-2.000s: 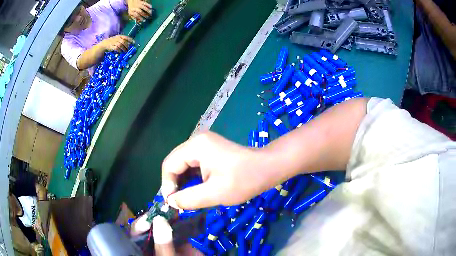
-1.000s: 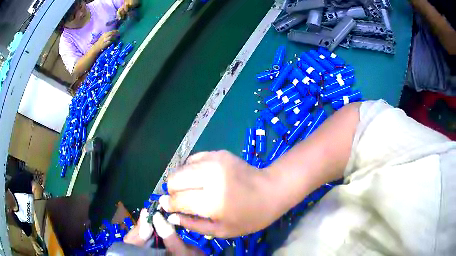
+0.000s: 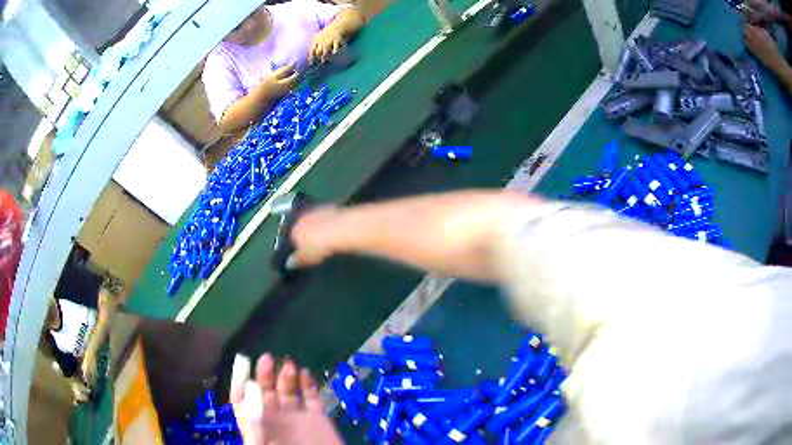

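Observation:
My right hand reaches across the belt, slightly blurred, with its fingers closed on a dark grey fan body near the far belt rail. The hand hides part of that fan body. My left hand is at the bottom edge, partly cut off, with fingers apart, white caps on some fingertips and nothing in it. Blue battery cells lie heaped on the bench to its right. Another heap of blue cells lies farther up the bench, partly behind my sleeve.
Grey plastic housings lie heaped at the far right. The dark green conveyor belt carries a dark fan body and a blue cell. A carton with cells stands lower left. A person in light purple sits opposite behind more cells.
My right hand has left the small green board and moved out over the belt onto a fan body. My left hand has opened, and the board and grey piece are gone from it. The view has shifted.

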